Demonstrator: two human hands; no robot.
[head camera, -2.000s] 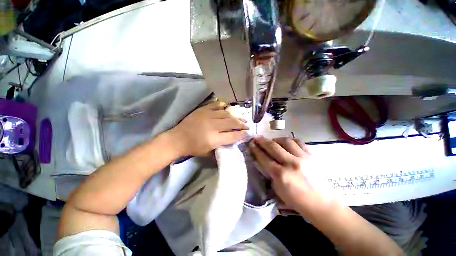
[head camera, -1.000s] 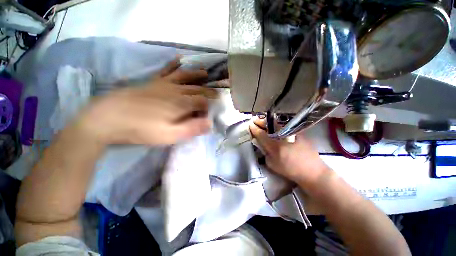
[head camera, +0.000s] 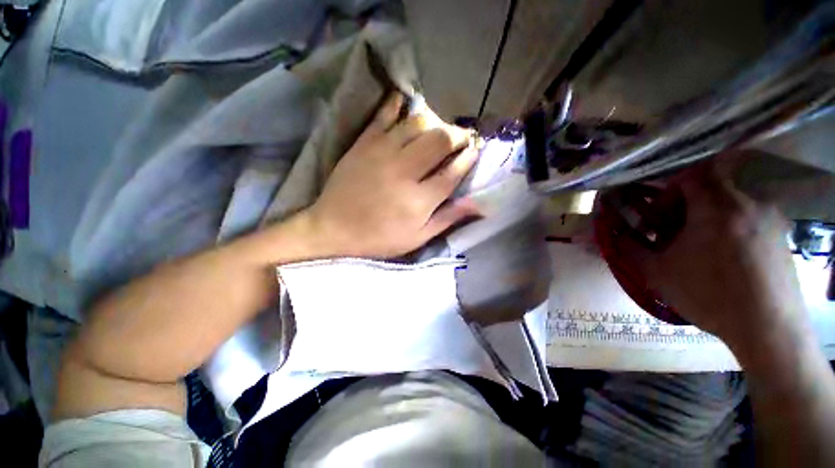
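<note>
The light grey garment (head camera: 211, 119) lies heaped left of the needle. Its whiter flat cloth (head camera: 366, 315) hangs over the table's near edge. My left hand (head camera: 394, 187) is curled on the cloth beside the presser foot area, fingertips close to the needle, thumb on the cloth. My right hand (head camera: 732, 256) is blurred at the dark red scissor handles (head camera: 618, 242), right of the needle. Its fingers overlap the handles, but their grip is unclear. The scissor blades cannot be made out. The machine head (head camera: 458, 55) partly covers the needle area.
A printed measuring scale (head camera: 632, 329) runs along the table's near edge. A purple object (head camera: 18, 178) stands at the far left. A dark ribbed stack (head camera: 650, 416) is below the table at right. Small metal parts (head camera: 810, 238) lie at the right. Pale cloth covers the lap.
The view has moved closer to the needle. My left hand has come back to the cloth by the needle. My right hand has left the cloth and moved right to the scissors.
</note>
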